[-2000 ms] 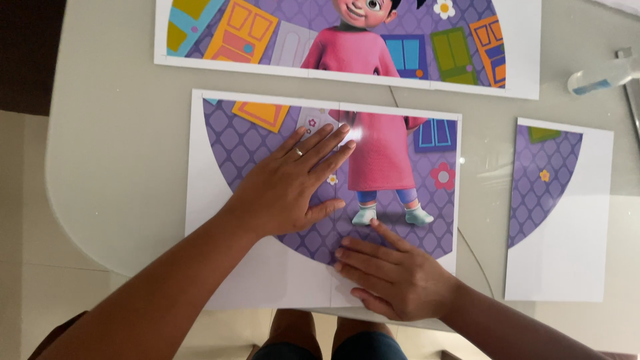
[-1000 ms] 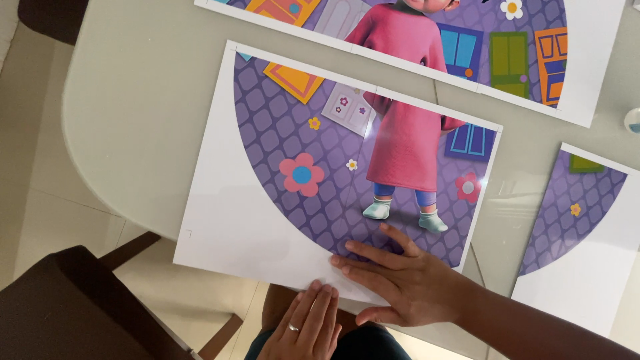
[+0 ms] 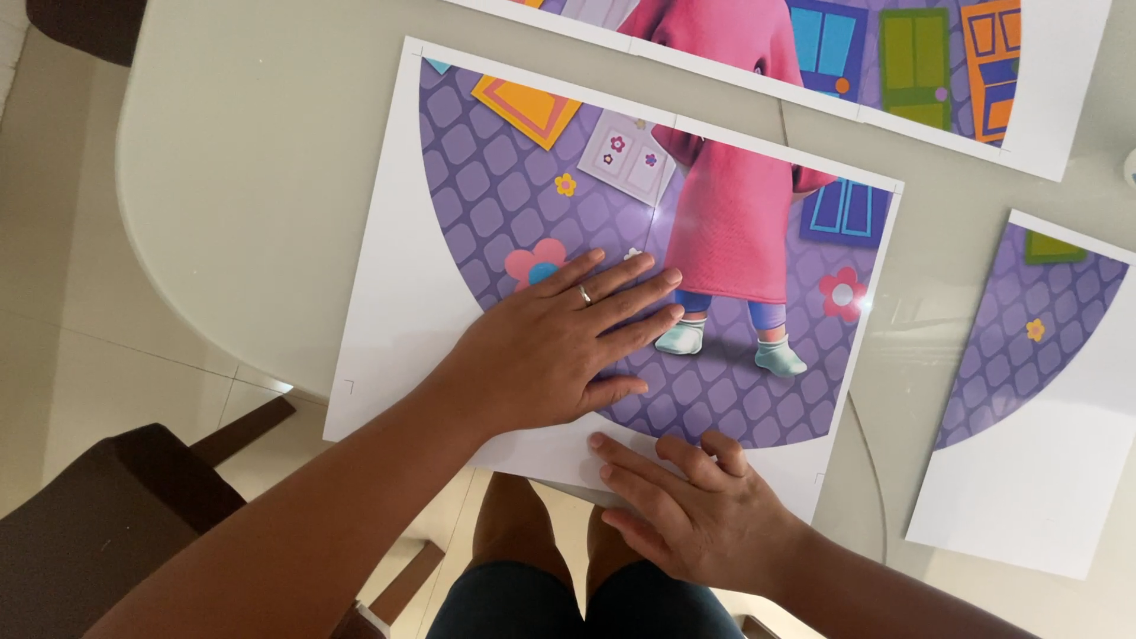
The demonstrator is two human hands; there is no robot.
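A printed paper panel (image 3: 737, 213) lies on the table, showing the lower part of a cartoon figure in a pink dress on a purple pattern with white margins. My left hand (image 3: 559, 342), wearing a ring, rests flat on the print left of the figure's feet, fingers spread. At the panel's bottom edge is my right hand (image 3: 692, 506), its fingertips on the white margin and some fingers bent; it grips nothing that I can see. A larger printed panel (image 3: 710, 44) lies above, cut off by the view. To the right is a smaller printed panel (image 3: 1021, 337).
The pale glossy table (image 3: 231, 177) has a rounded corner at the left. A dark brown chair (image 3: 115, 524) stands at the lower left. A thin cord or line (image 3: 870, 461) runs between the panels. Part of a white object (image 3: 1131, 167) shows at the right edge.
My left hand was on the print two seconds ago, then at the bottom edge one second ago, and is back on the print now. My right hand stays near the bottom edge.
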